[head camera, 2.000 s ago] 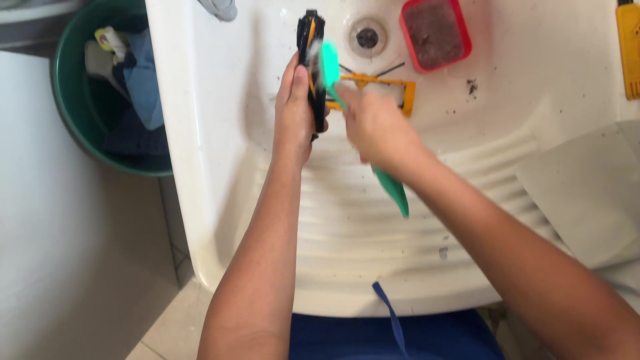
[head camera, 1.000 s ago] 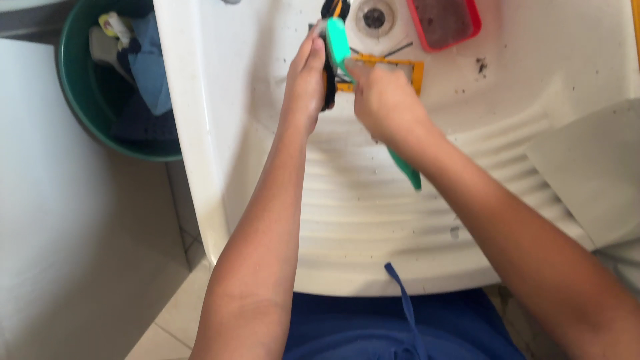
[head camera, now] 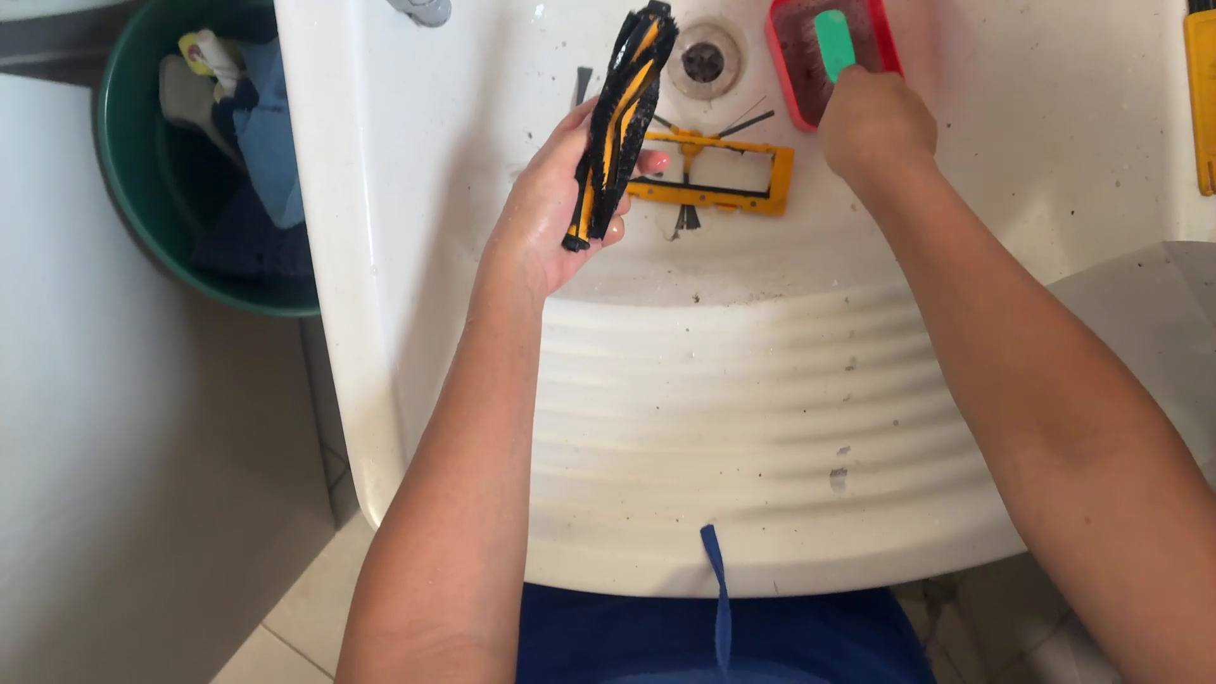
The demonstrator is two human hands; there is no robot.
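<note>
My left hand (head camera: 560, 199) holds a black and yellow roller brush (head camera: 622, 128) with bristle strips, tilted over the laundry sink (head camera: 684, 399). In my right hand (head camera: 879, 123) is a green scrubbing brush (head camera: 835, 46); its head is over the red plastic container (head camera: 779, 71) of murky liquid, bristles toward the liquid. My fist hides the handle. Beside my left fingers, a yellow plastic frame (head camera: 779, 180) lies in the sink. A side brush with dark bristle tufts (head camera: 688, 218) lies at the frame, partly hidden by it.
The metal drain (head camera: 704, 62) lies between the roller brush and the container. Another yellow part (head camera: 1201, 104) is at the right edge, above a grey sheet (head camera: 1140, 304). A green tub (head camera: 114, 180) with cloths stands left of the sink. Dark debris dots the basin.
My right hand has moved the green brush away from the roller brush, rightward to the red container. My left hand still holds the roller brush, now with its bristle strips in plain view.
</note>
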